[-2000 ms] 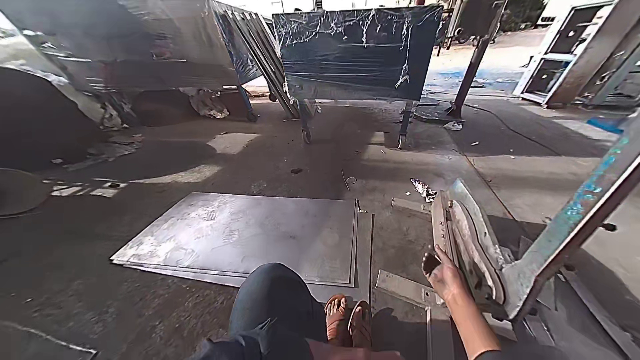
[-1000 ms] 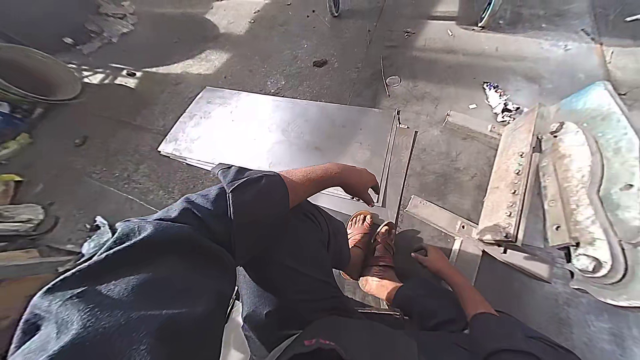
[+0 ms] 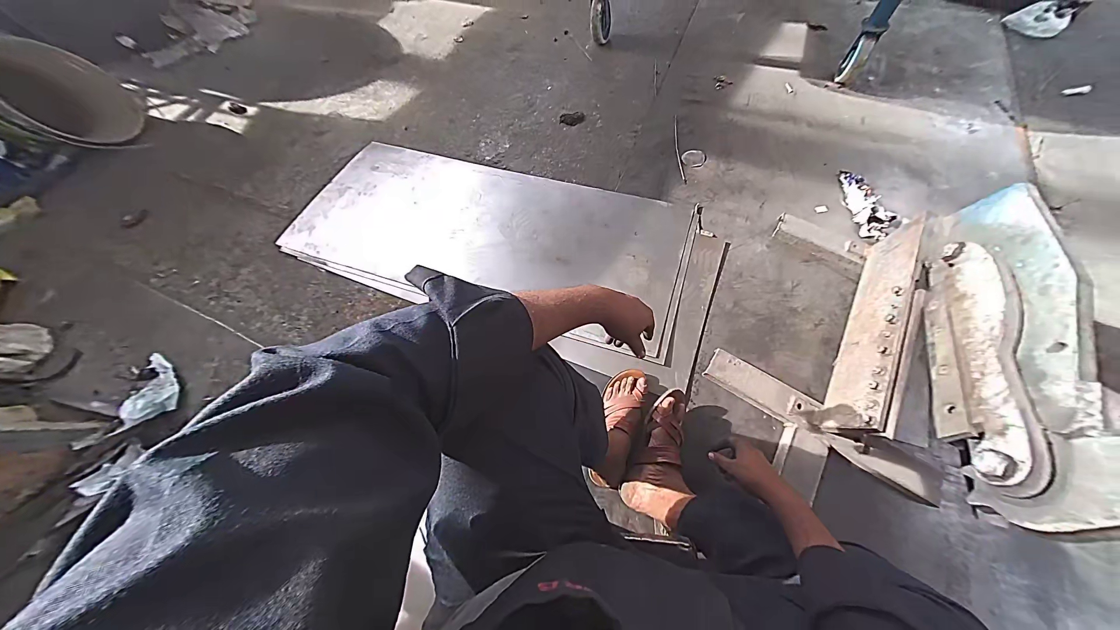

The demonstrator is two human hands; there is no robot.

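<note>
My left hand (image 3: 628,322) hangs with curled fingers over the near right corner of the stacked sheet metal (image 3: 507,219); I cannot tell whether it touches the top sheet. Close to my sandalled feet (image 3: 658,442), on their right, is my right hand (image 3: 742,464), its fingers bent, with nothing plainly seen in it. A flat metal strip (image 3: 761,385) lies just beyond that hand. Farther right rests a metal shear frame or similar machine part (image 3: 1032,289), beside a long metal bar with a row of bolts (image 3: 879,350).
A round tub (image 3: 74,96) stands at the upper left, with scraps and plastic (image 3: 150,392) below it. Crumpled foil-like litter (image 3: 866,206) lies past the bolted bar. Caster wheels (image 3: 599,22) show at the top edge. A short angle piece (image 3: 818,243) lies on the floor.
Two seconds ago my right hand was at the bolted bar; now it is beside my feet. My left hand has come into view over the sheets. The view has tilted down.
</note>
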